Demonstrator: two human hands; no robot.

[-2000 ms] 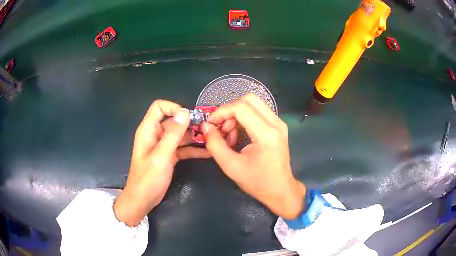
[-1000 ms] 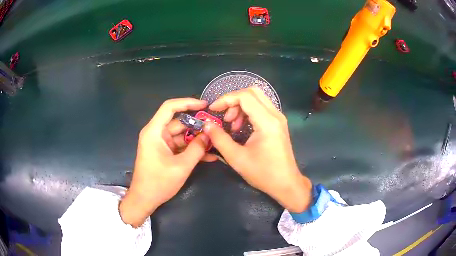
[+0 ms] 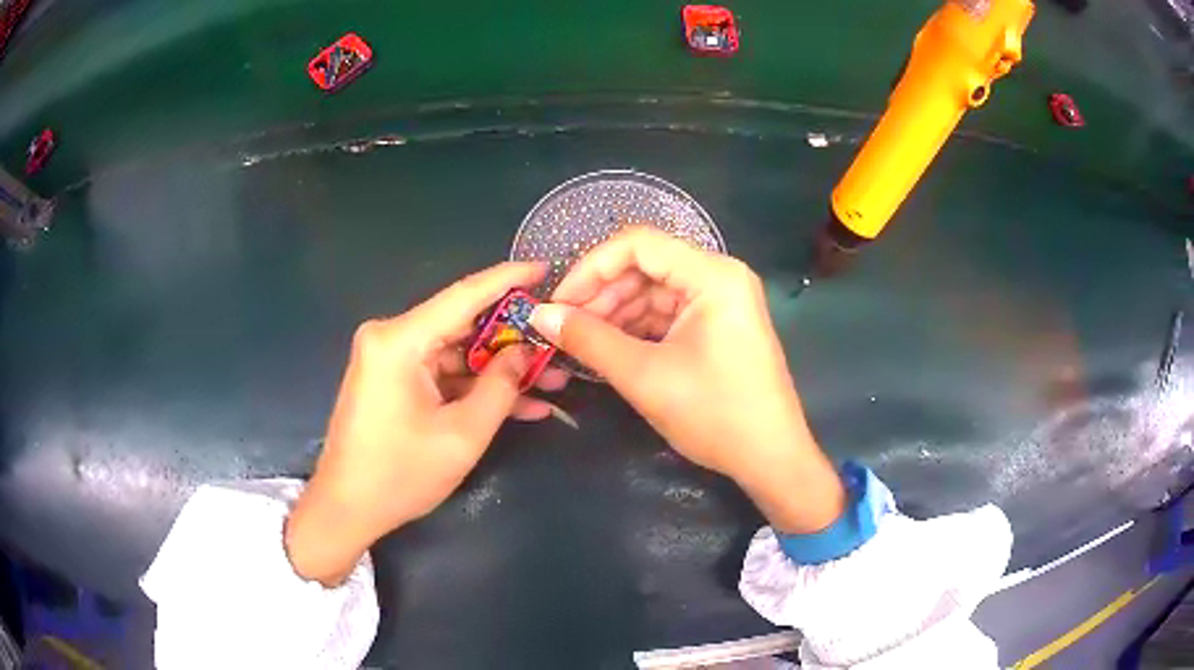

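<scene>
My left hand [image 3: 426, 406] holds a red plastic housing [image 3: 486, 348] between thumb and fingers, its open side facing up. A small blue circuit board [image 3: 520, 312] with silvery spots shows inside, with a yellowish part below it. My right hand [image 3: 674, 347] has its thumb tip on the board's right edge; its fingers are curled beside the housing and partly hide what they touch. Both hands are over the near-left part of a round grey screw tray [image 3: 576, 210] with rows of small dots.
A yellow-orange electric screwdriver [image 3: 904, 131] is at the right, its dark nose pointing down-left. More red units [image 3: 711, 29] are spread on the brighter green strip [image 3: 524, 52] beyond the dark green mat [image 3: 262, 262].
The blue-silvery part, earlier raised and tilted at the housing, now lies inside it. The housing is turned in my left hand. The red units on the strip have shifted right in view.
</scene>
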